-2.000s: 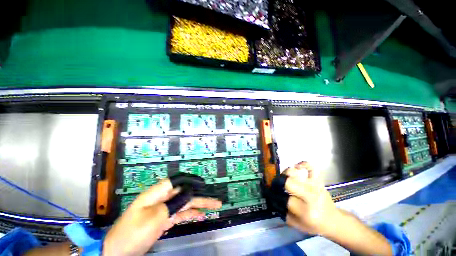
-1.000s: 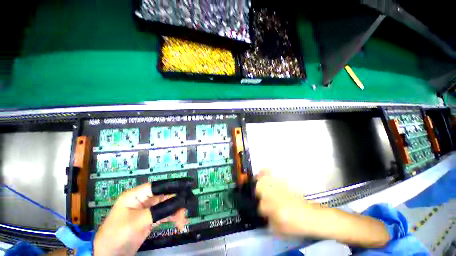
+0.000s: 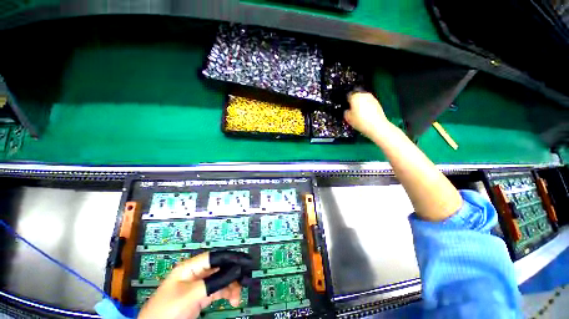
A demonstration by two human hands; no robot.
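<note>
A black carrier [image 3: 201,223] with several green circuit boards [image 3: 227,228] lies on the conveyor in front of me. My left hand [image 3: 203,280], with black finger cots, is over the lower middle boards, its fingers bent close together; whether it holds anything is hidden. My right hand [image 3: 364,112] reaches into the bin of dark brown components [image 3: 332,126] at the upper right; its fingertips are hidden among the dark parts. Beside that bin are the yellow components [image 3: 265,116] and, above them, the silver components [image 3: 265,62].
A second carrier with boards [image 3: 526,205] lies at the far right of the conveyor rails [image 3: 362,168]. A shelf edge [image 3: 374,38] crosses above the bins. A yellow stick [image 3: 445,135] lies right of them. A blue cord [image 3: 53,258] runs at the lower left.
My right hand has moved from the carrier's lower right side up and forward into the dark component bin. My left hand stays over the boards. The view has tilted up, showing the shelf.
</note>
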